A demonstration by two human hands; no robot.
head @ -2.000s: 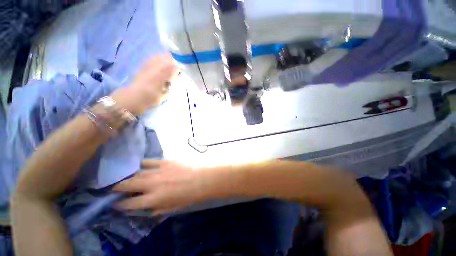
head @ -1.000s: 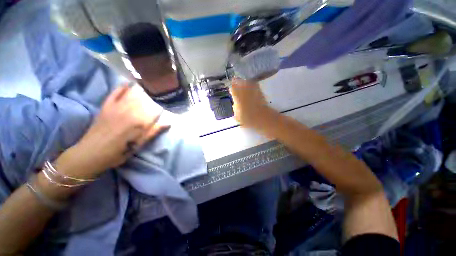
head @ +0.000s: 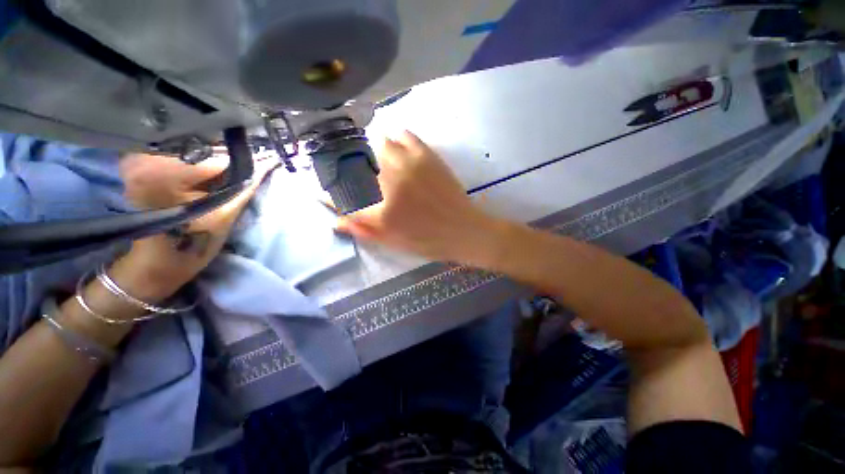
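The light blue garment piece (head: pixel 269 301) lies under the machine head at left, with flaps hanging over the table's front edge. My left hand (head: pixel 185 208) holds the cloth just left of the needle area, partly behind a black curved bar (head: pixel 111 231). My right hand (head: pixel 417 199) is beside the dark ribbed attachment (head: pixel 350 176), thumb and fingers around its right and lower side, at the cloth's right edge. Whether these fingers grip the cloth or the attachment cannot be told. The needle area (head: pixel 285 143) is overexposed.
A large grey knob (head: pixel 320 46) is close to the camera. Red thread snips (head: pixel 672 102) lie on the white machine bed (head: pixel 547 120) at right. A ruler strip (head: pixel 445 287) runs along the front edge. Purple cloth (head: pixel 574 32) hangs over the machine. A red basket (head: pixel 741 370) is below at right.
The view has moved closer to the machine head. The cloth and my left hand are now at the needle area. My right hand has moved from above the attachment's right side to around its lower right.
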